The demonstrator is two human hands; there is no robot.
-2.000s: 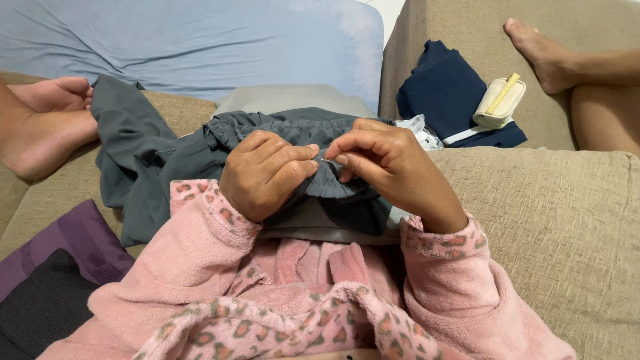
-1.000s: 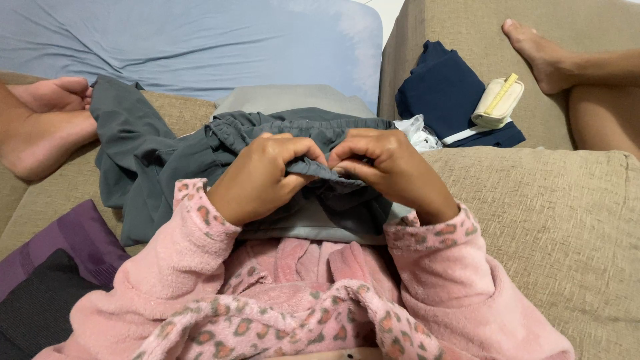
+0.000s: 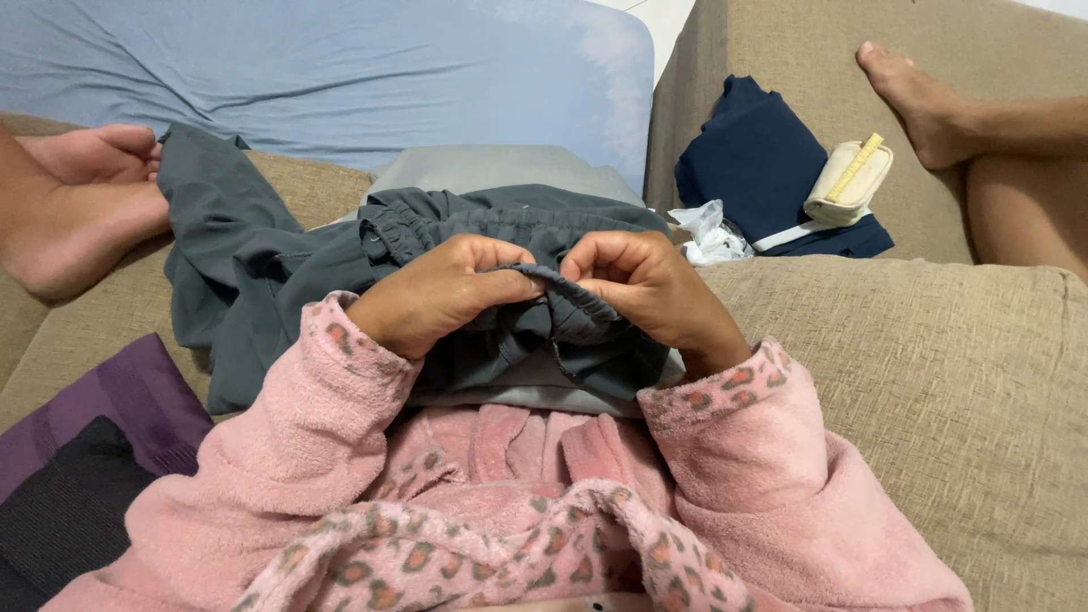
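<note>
A dark grey-green garment (image 3: 246, 272) with a gathered elastic waistband lies over a pale grey surface across my lap. My left hand (image 3: 450, 293) pinches the edge of the gathered band between thumb and fingers. Close beside it, my right hand (image 3: 650, 293) has its thumb and index finger together at the same band, slightly to the right. Between the hands the band arches up toward me, its lower part hanging in folds. Whether my right fingertips also hold something small, such as a needle, cannot be seen.
Navy folded cloth (image 3: 748, 161), a cream zip pouch (image 3: 850, 183) with a yellow tape, and a clear plastic bag (image 3: 710, 234) lie at right. Another person's foot (image 3: 922, 106) is beyond. A bare foot (image 3: 76, 212) and purple cloth (image 3: 127, 404) are at left; a brown sofa cushion (image 3: 918, 365) at right.
Two seconds ago my right fingers were raised a little above the cloth, apart from my left hand. Both hands have since come to the band, and its edge is now lifted and turned between them.
</note>
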